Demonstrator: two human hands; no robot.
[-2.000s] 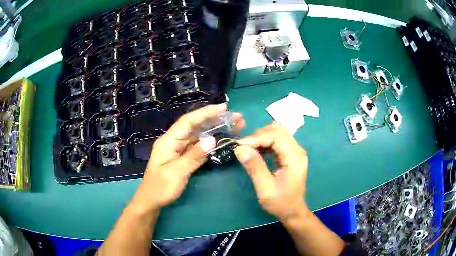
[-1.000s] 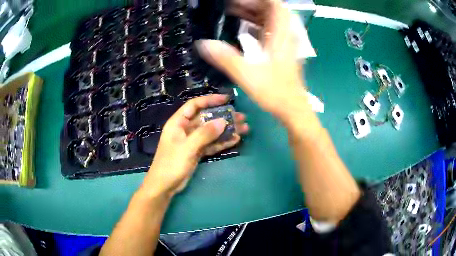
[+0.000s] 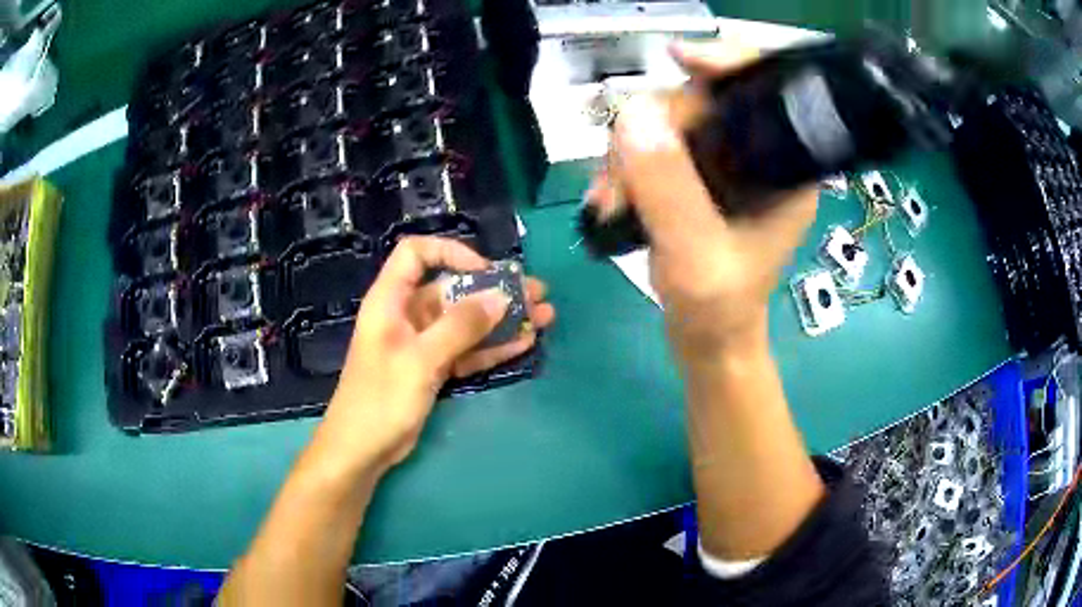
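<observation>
My left hand (image 3: 409, 326) holds a small dark circuit board (image 3: 490, 294) with its thumb on top, above the near right corner of the black blister tray (image 3: 320, 397). My right hand (image 3: 712, 225) is gripped around the thick black electric screwdriver (image 3: 789, 131), which has a pale label. The screwdriver is tilted, its narrow end toward the lower left, to the right of the board and apart from it. It is blurred. Whether the clear-framed part is under the board is hidden by my fingers.
The silver-grey screw feeder (image 3: 564, 119) stands at the back, partly behind my right hand. Clear-framed wired parts (image 3: 819, 300) lie at right. A blue bin (image 3: 1009, 457) of parts is at lower right, stacked black trays (image 3: 1032, 237) at far right, a yellow box (image 3: 42, 320) at far left.
Two seconds ago both hands were together at the clear part and its wires. The left hand then closed on the board, and the right hand moved up and now holds the screwdriver, lowered in front of the feeder.
</observation>
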